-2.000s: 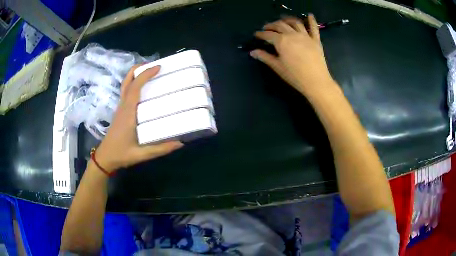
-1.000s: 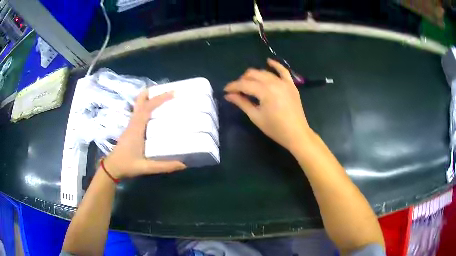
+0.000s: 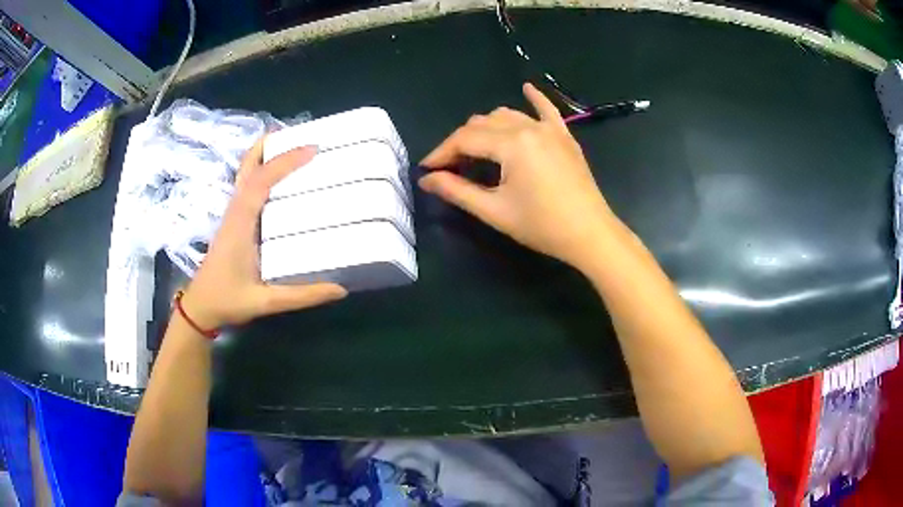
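Note:
My left hand grips a stack of several white socket units, holding it at left of centre above the bench, thumb below and fingers on top. Bagged white cords lie behind that hand, over the white test power strip. My right hand is at the stack's right side, thumb and forefinger pinched on the small dark tip of a test lead. The tip is close to the units' right faces; contact cannot be told. Another dark lead end with a pale tip lies behind my right hand.
A worn cream pad lies at the left beside blue plastic. A white cable runs from the strip to the back. Bagged units hang at the far right edge. A red bin with bagged units is below right, and blue bins below left.
My right hand has moved left from the back of the bench to the stack's right side, with the dark tip in its fingers. My left hand still holds the stack.

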